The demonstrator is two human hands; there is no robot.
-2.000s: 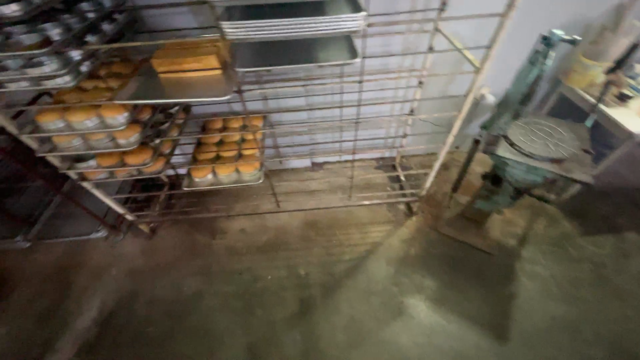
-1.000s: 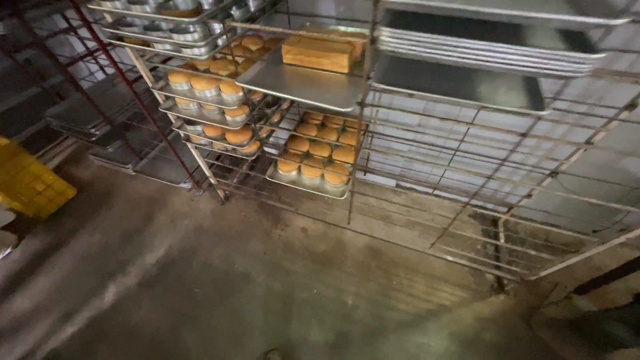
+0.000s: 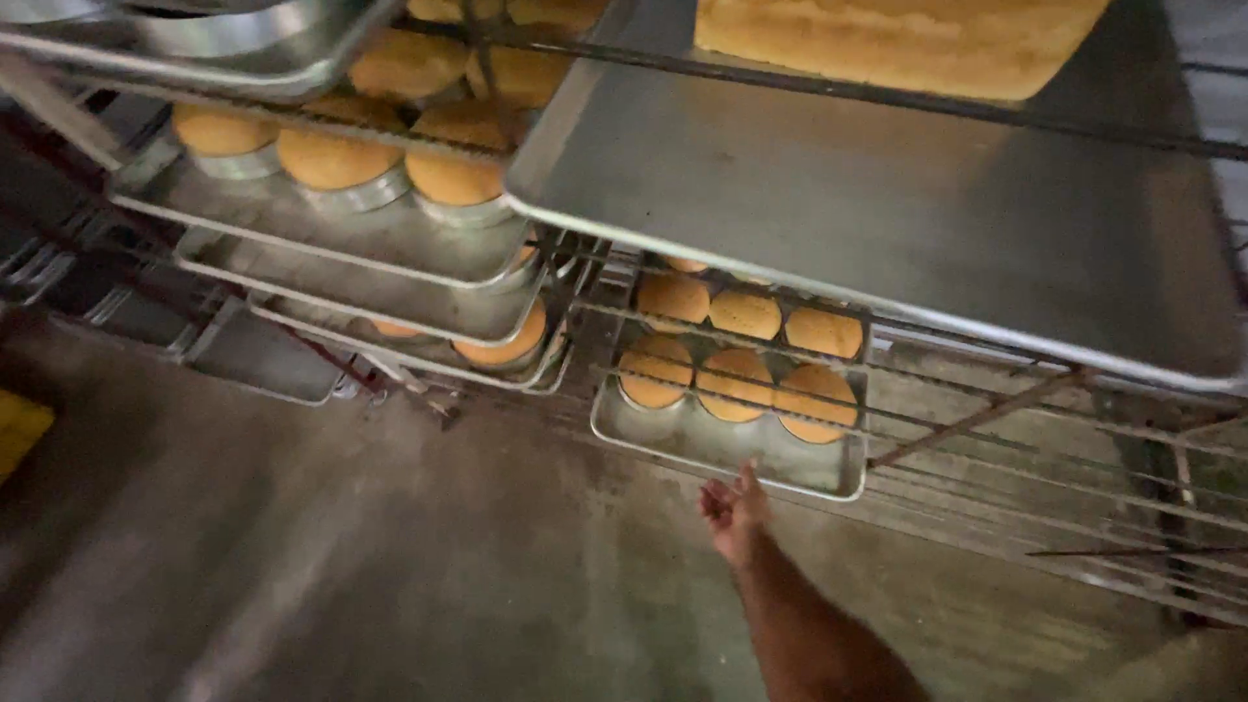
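My right hand reaches up from the bottom with the index finger extended and the other fingers partly curled. It holds nothing. Its fingertip is at or just in front of the near rim of a low metal sheet tray; contact cannot be told. On that tray stand several round golden cakes in small round tins, behind thin rack bars. Above and to the right, a larger sheet tray bears a rectangular cake block. My left hand is out of view.
At the left of the metal rack, stacked trays hold more cakes in round tins. Other trays lie low behind a red post. A yellow object is at the left edge. Concrete floor lies below.
My right hand and forearm have come into view, reaching toward the low cake tray. The view has moved closer to the left part of the rack.
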